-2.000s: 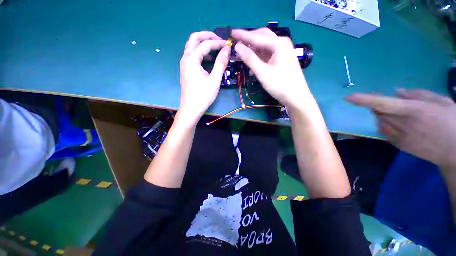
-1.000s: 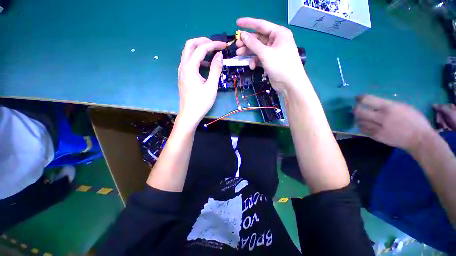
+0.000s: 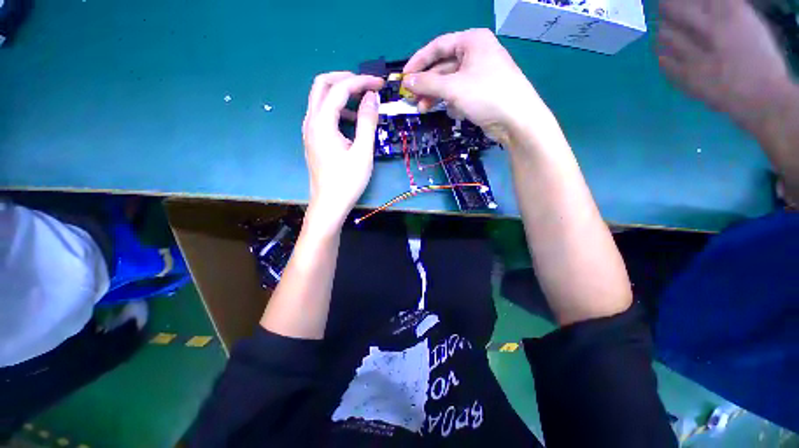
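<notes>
The half-assembled device (image 3: 420,138) lies open on the green bench, with black plastic and small boards showing. A small orange-yellow flex cable (image 3: 406,86) stands at its upper part. My right hand (image 3: 477,86) pinches the flex cable between thumb and finger. My left hand (image 3: 342,131) holds the device's left end, thumb and finger near the flex cable. A white ribbon cable (image 3: 399,108) lies across the body below the fingertips. A narrow black side arm (image 3: 469,182) projects toward the bench edge. Thin red and orange lead wires (image 3: 385,206) run from the body; one end reaches over the edge.
A white parts box (image 3: 569,26) stands at the back right. Another person's blurred hand (image 3: 727,52) is over the bench at right. Two tiny white pieces (image 3: 268,108) lie at left. A cardboard box (image 3: 197,254) with dark units is below the bench edge.
My right hand has moved in over the device, folding the flex cable lower. The other person's hand has moved up the bench, and the thin silvery rod is no longer visible.
</notes>
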